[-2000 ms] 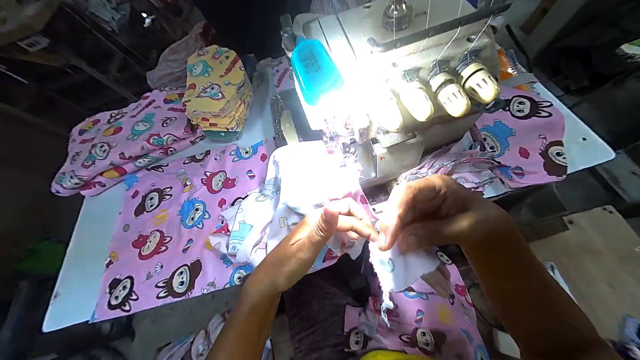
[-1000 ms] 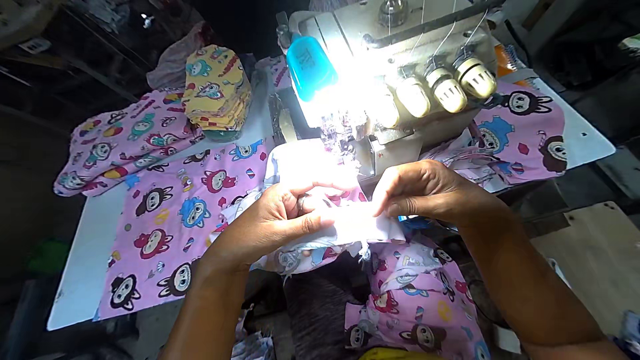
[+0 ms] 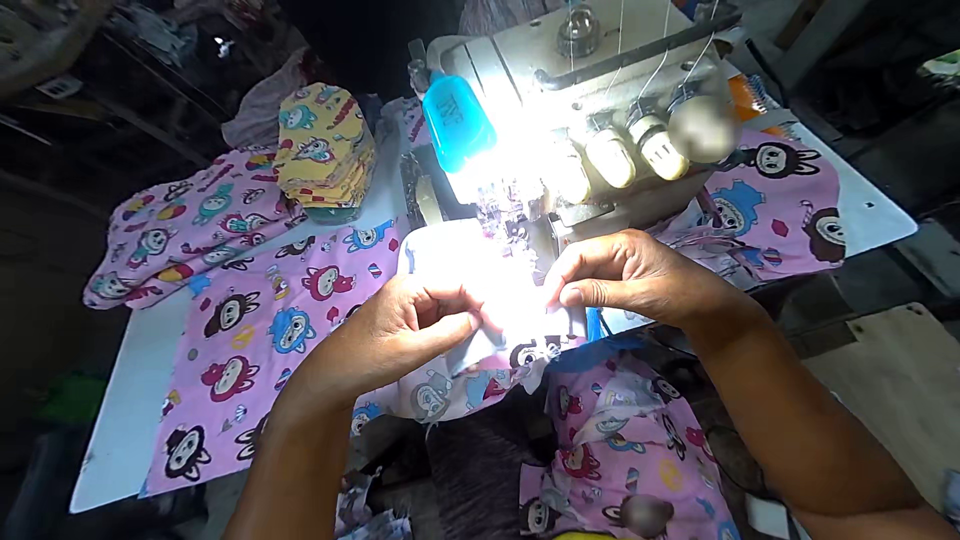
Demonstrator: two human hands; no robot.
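Note:
My left hand [image 3: 427, 322] pinches the left side of a printed fabric piece [image 3: 480, 356] between thumb and fingers. Opposite it, my right hand [image 3: 607, 277] pinches the fabric's right side. The cloth between them lies just in front of the needle area of an overlock sewing machine [image 3: 517, 82], where glare washes out its edges. More of the fabric, pale with printed figures [image 3: 442, 390], hangs below my left hand. A blue strip of material [image 3: 592, 356] shows under my right hand. Whether the needle or presser foot touches the cloth cannot be seen.
Pink printed fabric [image 3: 247, 330] covers the table's left side, beside a folded pink bundle [image 3: 187, 217] and a stack of yellow printed pieces [image 3: 322, 150]. More pink cloth [image 3: 787, 202] lies right of the machine. Another pink piece [image 3: 637, 442] rests on the lap. A translucent blue guard [image 3: 457, 124] stands near the needle.
My hands were closer together one second ago and are now farther apart, with the cloth between them nearer the machine. The blue strip under my right hand now shows.

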